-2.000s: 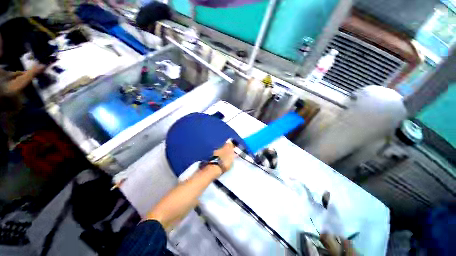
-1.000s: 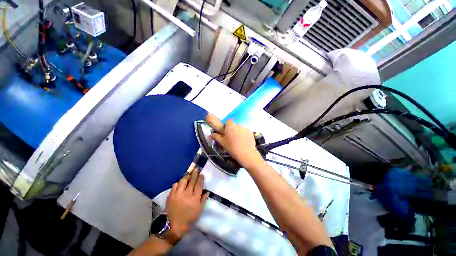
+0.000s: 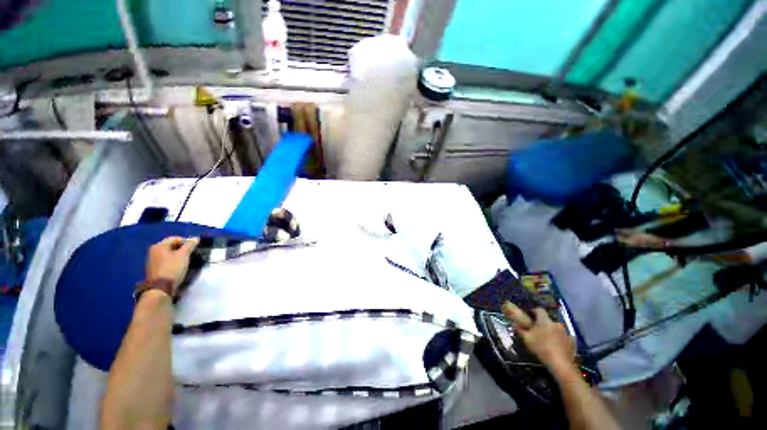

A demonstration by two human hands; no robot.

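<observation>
The garment (image 3: 311, 344) lies spread on the white table, mostly white side up, with checked seam strips running across it. Its left end lies against the navy pressing board (image 3: 101, 277). My left hand (image 3: 171, 260) pinches the garment's edge at the board. My right hand (image 3: 542, 332) is on the handle of the steam iron (image 3: 513, 344), which is at the dark rest at the table's right edge. The iron's plate is partly hidden. Checked edges curl up near the garment's right end.
A bright blue narrow board (image 3: 269, 186) lies at the table's back. A white padded form (image 3: 374, 109) stands behind. A bottle (image 3: 274, 40) is on the sill. At right, another person's hand (image 3: 643, 239) is over a neighbouring table with dark and pale cloth.
The view has swung right. My right hand has moved the iron from beside the navy board to the rest at right. My left hand now holds the garment's edge farther back.
</observation>
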